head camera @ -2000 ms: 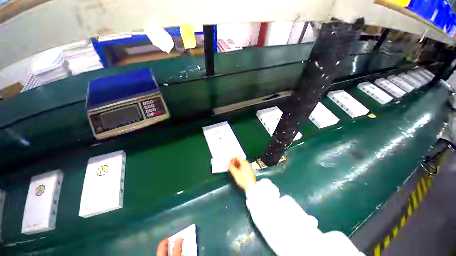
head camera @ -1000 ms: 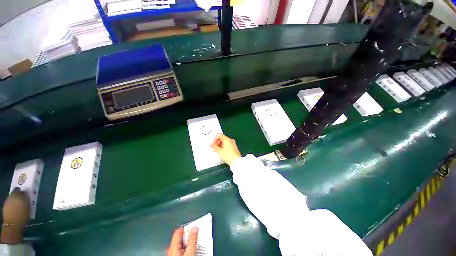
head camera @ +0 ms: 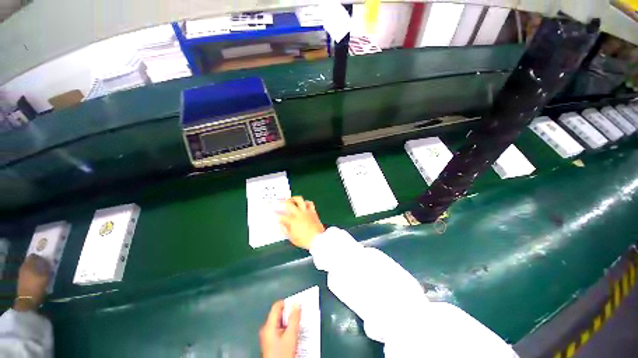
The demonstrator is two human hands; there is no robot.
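A flat white box lies on the green belt in front of me, with a faint round emblem near its far end. My right hand reaches over its right side, fingers bent, fingertips at the box top. Whether a sticker is between the fingertips cannot be seen. My left hand, cut off by the bottom edge, holds a narrow stack of white label sheets above the nearer worktop.
More white boxes lie in a row on both sides. A dark slanting post crosses the row at right. A scale stands behind the belt. Another person's hand touches a box at far left.
The box before me has shifted left, and my right hand has moved left with it, its fingers now spread more over the box. The other person's hand has come in at far left.
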